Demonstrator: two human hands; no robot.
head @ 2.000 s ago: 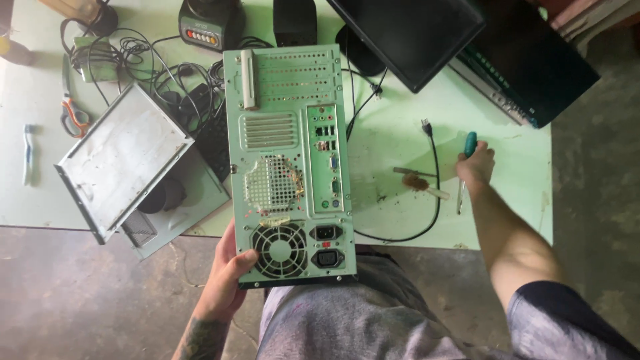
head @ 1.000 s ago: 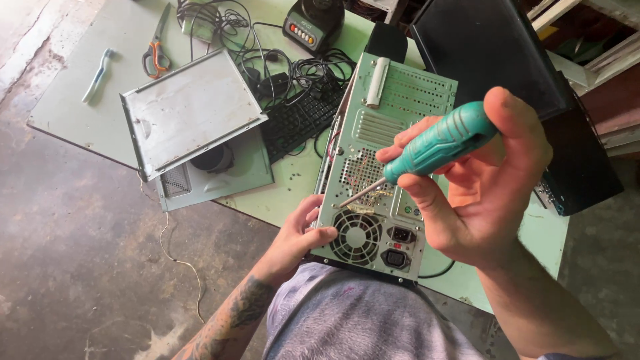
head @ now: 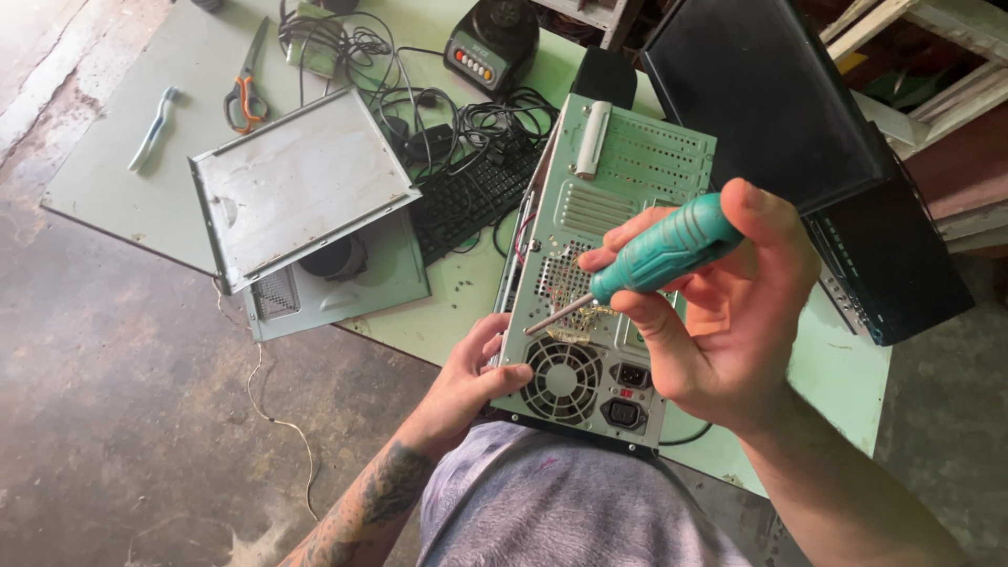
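Note:
A desktop computer case (head: 630,150) stands at the table's front edge with its metal rear panel facing up toward me. My left hand (head: 484,370) grips its left edge, thumb beside the power supply's fan grille (head: 561,379). In my right hand (head: 717,315) is a screwdriver with a teal handle (head: 665,246). The tip of its shaft is at the panel's left edge, just above the fan grille, at what looks like a screw. Two power sockets (head: 628,394) sit right of the grille.
Left of the case, a loose metal side panel (head: 303,181) lies on another panel (head: 394,276). Beyond are a black keyboard (head: 480,193), tangled cables (head: 504,118), a blender base (head: 492,47), scissors (head: 248,87) and a toothbrush (head: 153,130). A black monitor (head: 772,94) stands at the right.
Two seconds ago my right hand held the screwdriver over the table at the right; it has come over the case, with the tip at the rear panel. The view has shifted and turned.

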